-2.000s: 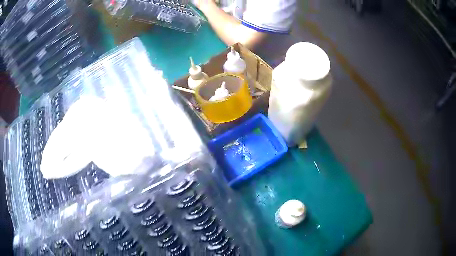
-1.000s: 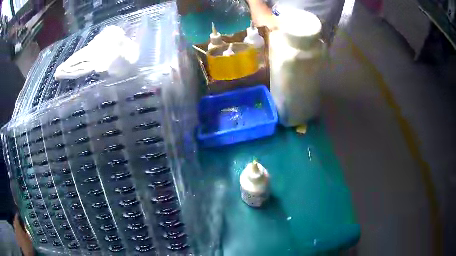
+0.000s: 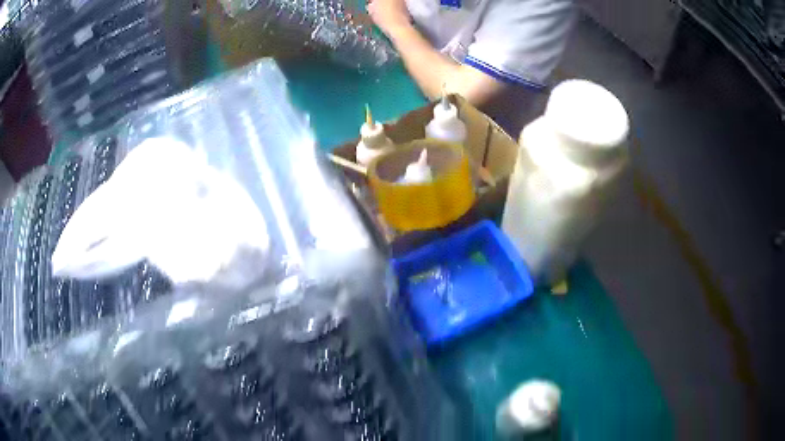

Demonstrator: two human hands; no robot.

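A stack of clear trays fills the left and lower left, with dark round parts showing blurred in columns through the front. A white cloth lies heaped on top of the stack. A small white nozzle bottle stands on the green mat at the bottom, blurred and partly cut off by the lower edge. Neither of my hands is in the picture.
A blue bin stands right of the trays. A yellow container and nozzle bottles stand by a cardboard box. A large white bottle stands beside them. A person's arm and more trays are behind.
The view has shifted and tilted, so the trays, bin and bottles sit lower and are turned in the picture. More of the person behind shows. No object has clearly been moved.
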